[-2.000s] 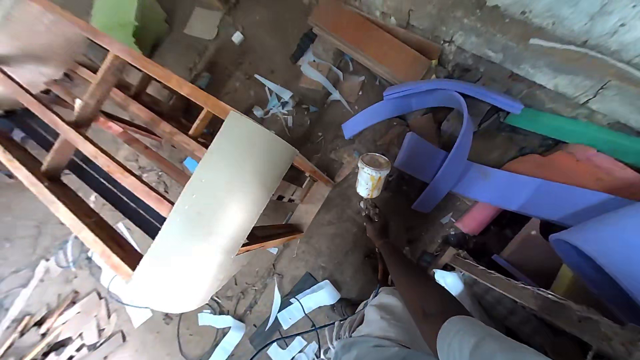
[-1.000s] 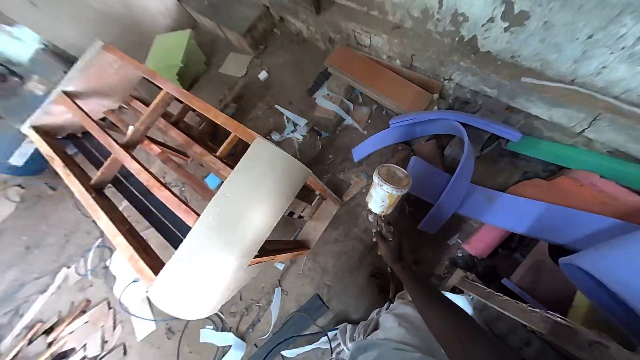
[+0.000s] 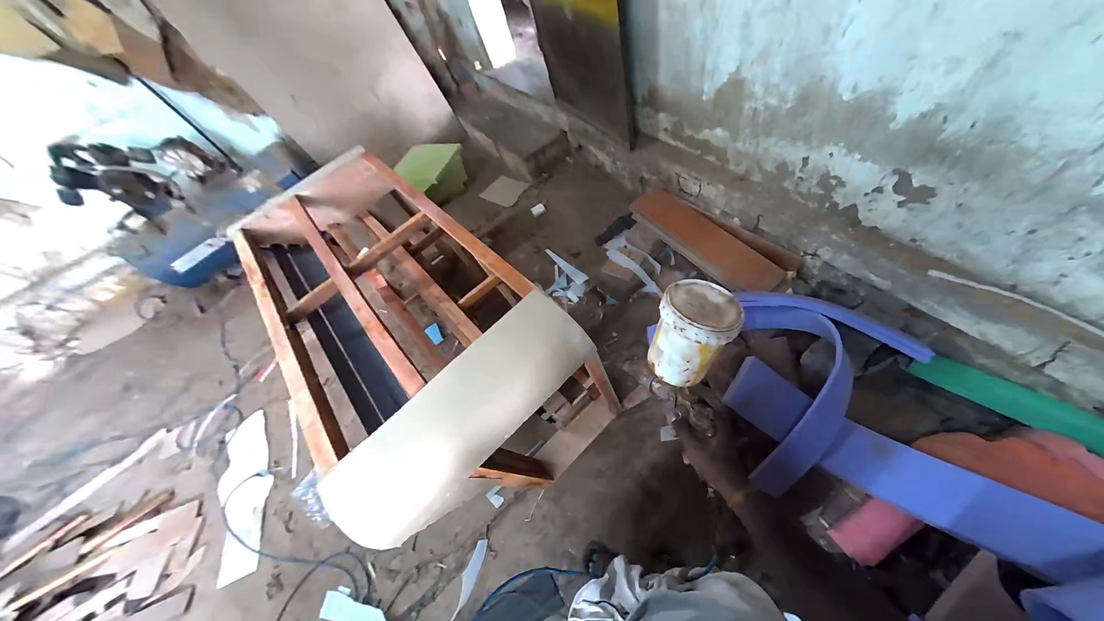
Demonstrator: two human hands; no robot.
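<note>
My right hand (image 3: 707, 440) is closed around a small metal tool, partly hidden by the fingers, with a paint-stained white plastic tub (image 3: 690, 336) mounted above it. The tub is slightly tilted, its lid upward. My left hand is out of view. Left of the tub stands a wooden furniture frame (image 3: 345, 276) with reddish-brown rails and crosspieces. A curved cream-coloured sheet (image 3: 466, 414) covers its near end, a little apart from the tub. Right of my hand lie purple foam strips (image 3: 931, 492), one bent into a loop.
Brown boards (image 3: 707, 241) lie by the peeling wall (image 3: 862, 112). Green foam (image 3: 1009, 397) and a pink roll (image 3: 871, 530) lie at the right. Scrap wood (image 3: 129, 552), white offcuts (image 3: 241, 500) and a thin hose (image 3: 302, 561) are on the floor. A blue tank (image 3: 181, 254) stands at the left.
The view has swung up, bringing the doorway and the blue tank into sight. My right hand still holds the tool with the tub, which has come nearer to the camera.
</note>
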